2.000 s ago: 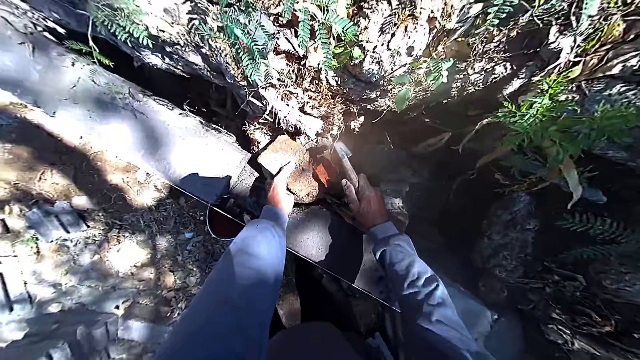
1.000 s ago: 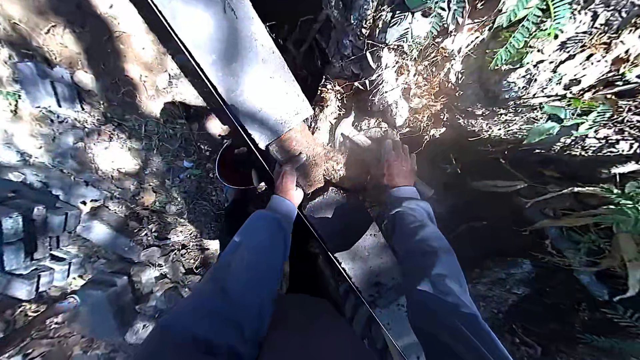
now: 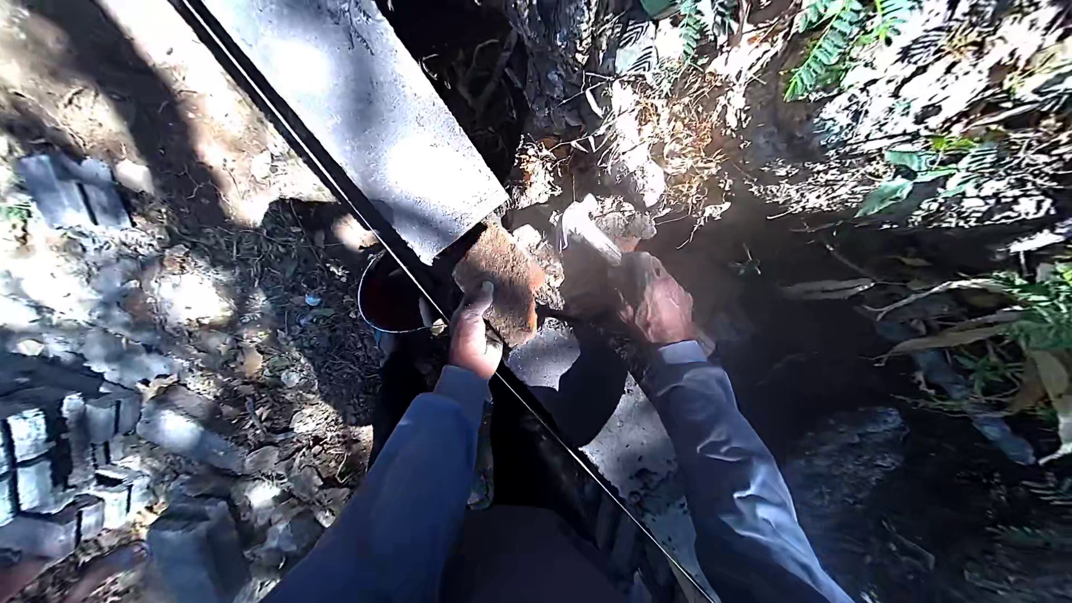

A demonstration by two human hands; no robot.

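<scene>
My left hand grips the near left edge of a rough reddish-brown brick or stone piece, thumb on its top. The piece lies at the end of a pale concrete slab, in the gap before a further pale surface. Right of it, my right hand is closed on a pale, elongated object, perhaps a stone or a tool handle; its kind cannot be told. Crumbly rubble lies between the hands. A taut pale line runs diagonally past my left hand.
A round container with a dark red inside stands left of the brick. Grey blocks are piled at the lower left, with more blocks above. Roots, dry litter and ferns cover the bank at the right.
My right hand, spread flat with fingers apart one second ago, is now closed on the pale object. My left hand stays at the brown piece. The view has turned since two seconds ago.
</scene>
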